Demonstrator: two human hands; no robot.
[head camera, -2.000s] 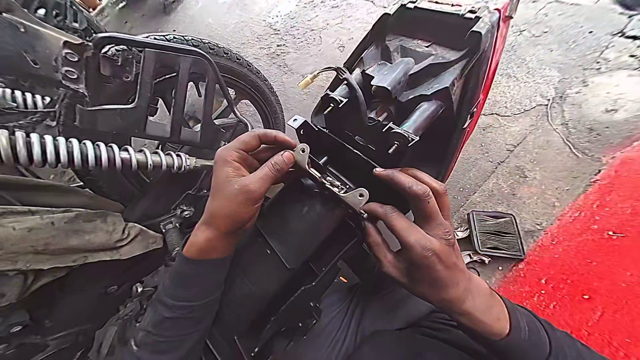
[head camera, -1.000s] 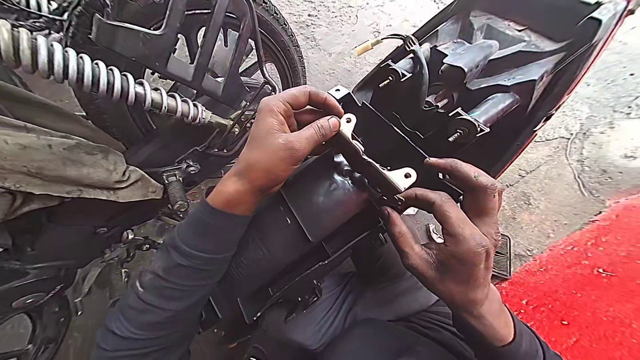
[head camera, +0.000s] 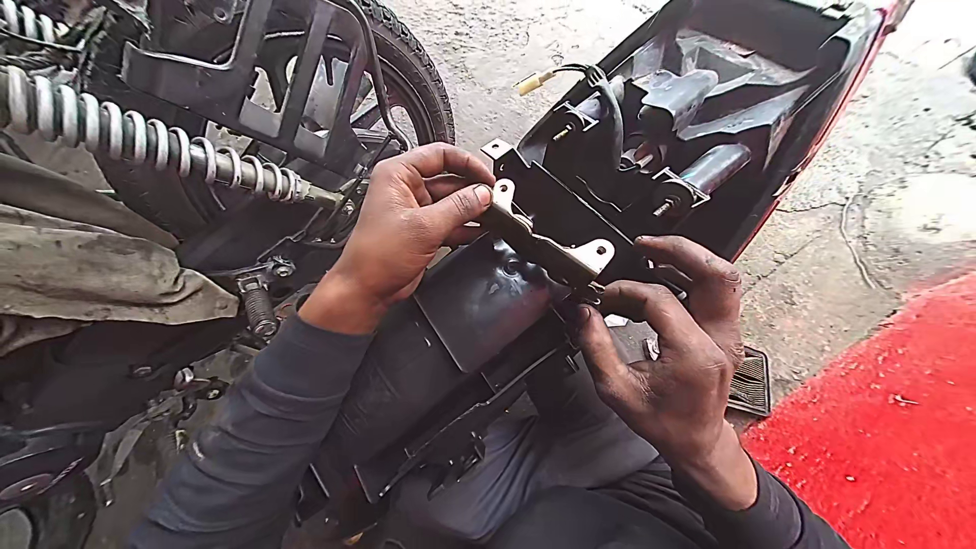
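Note:
My left hand pinches one end of a metal bracket between thumb and fingers, next to an ear with a hole. At the bracket's other end, my right hand grips its lower corner with thumb and index finger. The bracket is tilted above a black plastic rear fender. Beyond it lies the open underside of a tail cowl with a red outer edge, holding dark cylindrical parts with threaded studs. A cable with a cream connector rests over the cowl's near edge.
At the left stands a motorcycle with a coil spring shock absorber, a tyre and a draped cloth. A black rectangular grille-like part lies on the concrete beside a red surface at the right.
The bracket has been tilted, its inner side with small parts showing earlier and now turned from view. Both hands keep hold of its ends. The view has shifted.

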